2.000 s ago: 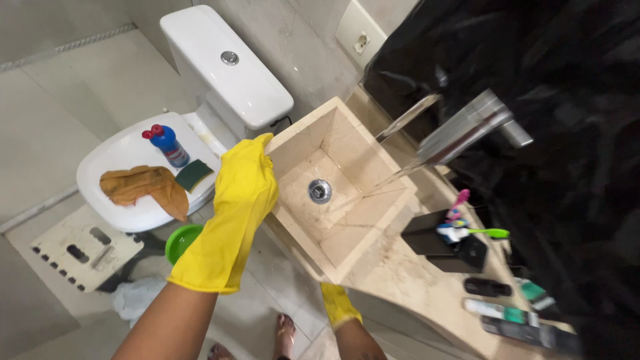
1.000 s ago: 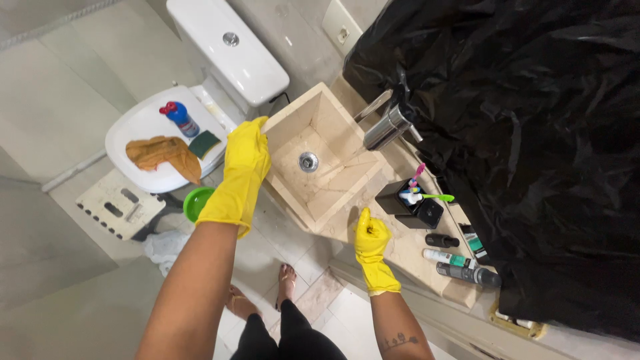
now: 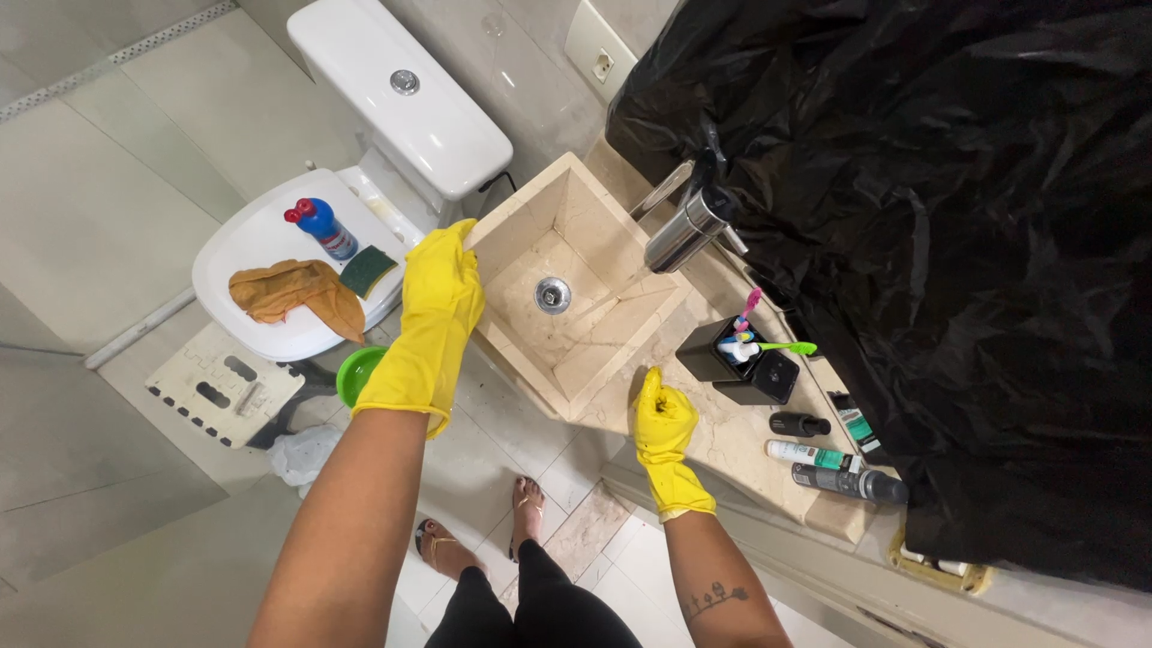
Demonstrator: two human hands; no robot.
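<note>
Both hands wear yellow rubber gloves. At the left corner of the square stone sink basin (image 3: 585, 346), my left hand (image 3: 441, 297) rests with its fingers closed over the rim. My right hand (image 3: 664, 409) is curled at the front edge of the marble countertop (image 3: 720, 450), below the basin; whether it holds anything is not visible. A chrome faucet (image 3: 688, 229) stands at the basin's back side. On the closed white toilet lid (image 3: 225, 261) lie an orange cloth (image 3: 292, 288), a green scouring sponge (image 3: 367, 271) and a blue bottle with a red cap (image 3: 324, 229).
Black toothbrush holder (image 3: 706, 351), a dark small bottle (image 3: 799, 424), a white tube (image 3: 810, 454) and a dark spray can (image 3: 846, 483) are on the counter. Black plastic sheeting (image 3: 972, 225) covers the wall. A white step stool (image 3: 225, 387) and green bowl (image 3: 355, 373) are by the toilet.
My right hand has come up from below the basin to the counter's front edge. My left hand stays at the basin's left corner.
</note>
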